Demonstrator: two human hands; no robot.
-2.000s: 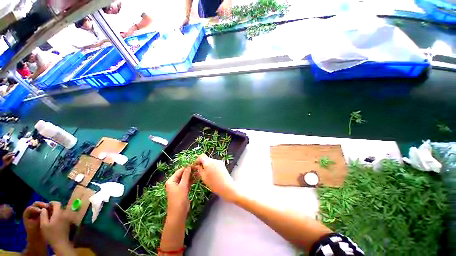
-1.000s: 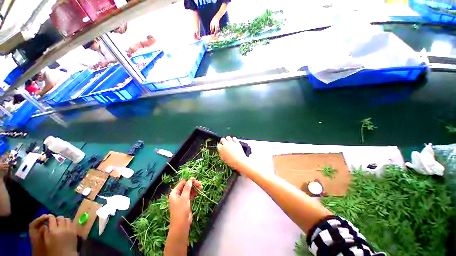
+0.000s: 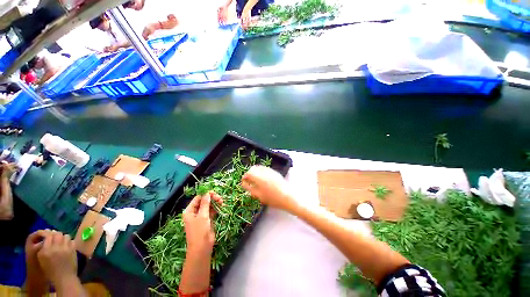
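My left hand (image 3: 199, 221) is over the black tray (image 3: 231, 141), fingertips pinched on a green leaf stem (image 3: 204, 189). My right hand (image 3: 262, 184) is over the tray's right part, its fingers curled down at the green stems (image 3: 168, 249); whether it holds one cannot be told. The cardboard pad (image 3: 337, 188) lies to the right on the white sheet (image 3: 261, 255), with a stray leaf sprig (image 3: 380, 190) and a round white glue cap (image 3: 365, 210) on a brown stain. The pile of leaf sprigs (image 3: 459, 243) lies right of it.
A crumpled white wad (image 3: 496, 188) lies behind the pile. Another person's hands (image 3: 55, 255) are at the lower left, near small cardboard pieces (image 3: 126, 168) and a white bottle (image 3: 64, 149). Blue crates (image 3: 436, 84) stand beyond the green surface (image 3: 314, 122). A stray sprig (image 3: 441, 142) lies there.
My right hand went from beside my left hand to the tray's upper right corner, then came back down and left over the stems. My left hand stays over the tray, pinching a stem.
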